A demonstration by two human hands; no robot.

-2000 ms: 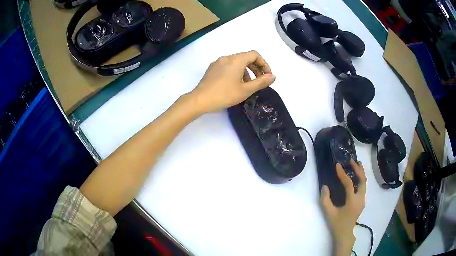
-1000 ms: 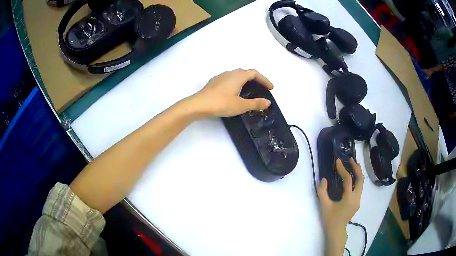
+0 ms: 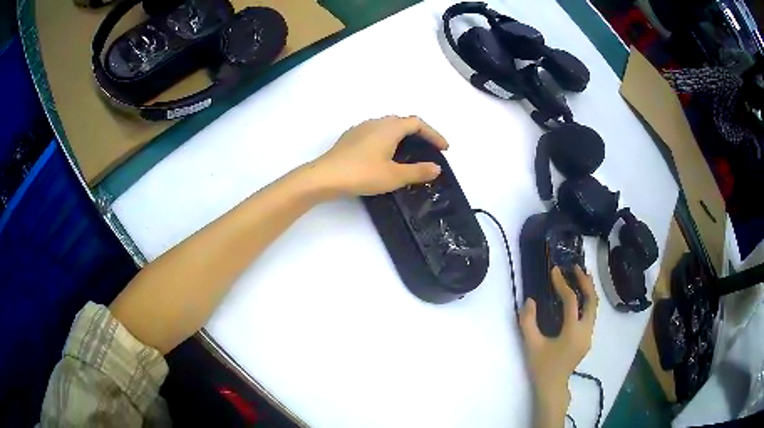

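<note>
A black oval base unit point(image 3: 440, 234) with wrinkled clear film on top lies on the white sheet point(image 3: 335, 334). My left hand point(image 3: 381, 159) grips its far end, thumb on top and fingers around the edge. A second black base point(image 3: 540, 259) lies to its right. My right hand point(image 3: 565, 322) holds its near end, fingers on top and thumb at the left side. A thin black cord point(image 3: 508, 242) runs from the first base's right side down toward my right hand. Another piece of cord point(image 3: 601, 386) curls beside my right wrist.
Several black over-ear headphones point(image 3: 578, 150) lie in a row beyond and right of the bases. Brown cardboard point(image 3: 63, 75) at far left holds headphones point(image 3: 180, 110) around a base. Cardboard point(image 3: 662, 125) at right has clustered bases point(image 3: 691, 326) near it.
My left hand has come down from above the first base's far end and now grips it. The gap between the two bases has widened, showing more cord. The whole view has shifted slightly.
</note>
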